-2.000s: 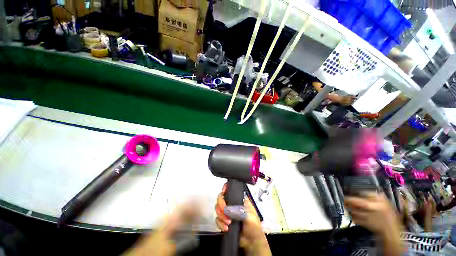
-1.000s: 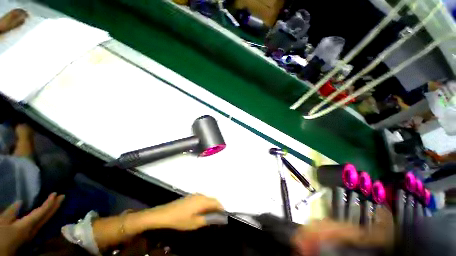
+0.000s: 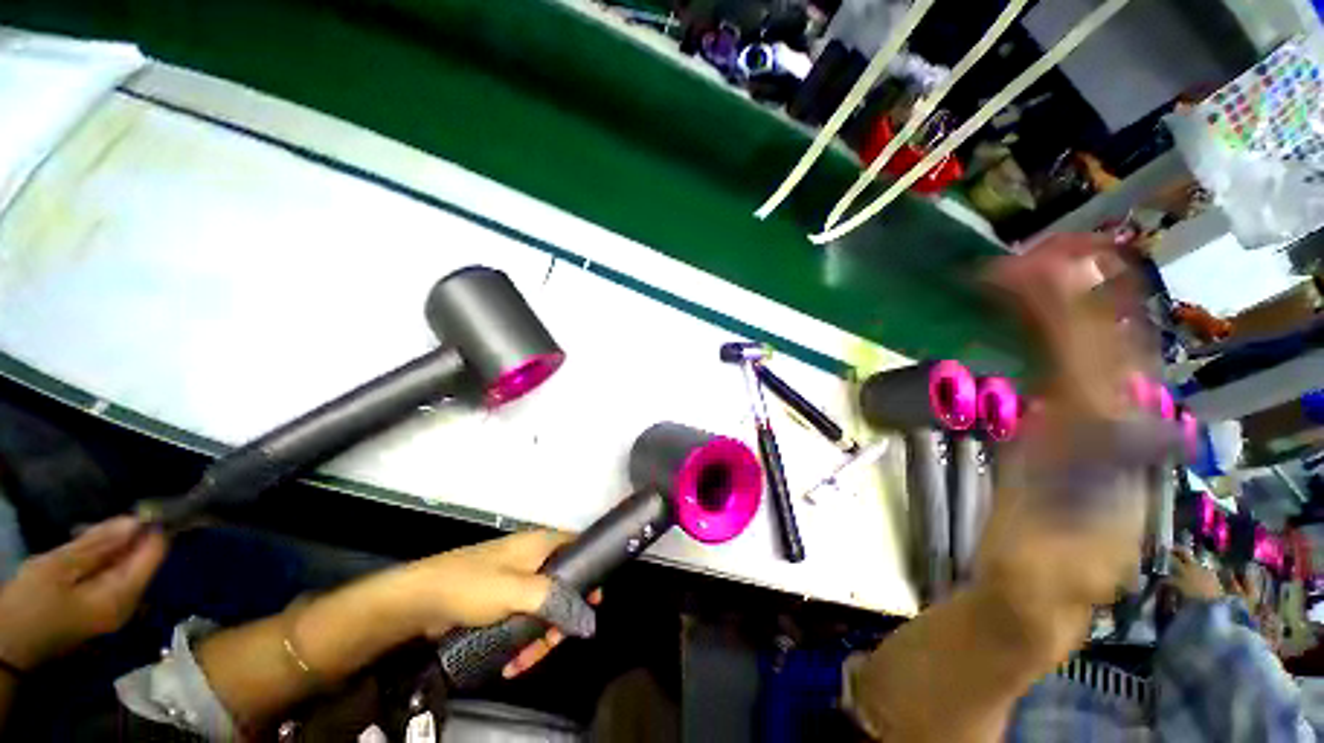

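My left hand [image 3: 508, 588], with a grey cover on a finger, is closed around the handle of a dark grey hair dryer [image 3: 656, 453]. Its magenta ring faces up and towards me, over the bench's front edge. My right hand [image 3: 1077, 341] is raised at the right, strongly blurred; its fingers and any contents are unclear. A second dryer [image 3: 487, 327] lies on the white worktop [image 3: 218, 218] with its magenta ring turned down and right.
Another person's hand [image 3: 87, 588] touches the handle end of the lying dryer. A small hammer [image 3: 773, 465], a dark stick [image 3: 806, 407] and a pale tool [image 3: 845, 472] lie right of centre. Several dryers [image 3: 929, 399] stand in a row further right. Pale straps [image 3: 900, 131] hang over the green belt [image 3: 436, 131].
My left hand now grips a dryer by its handle. My right hand has moved up and right, away from the blurred dark object. The other person's hand has reached the lying dryer's end.
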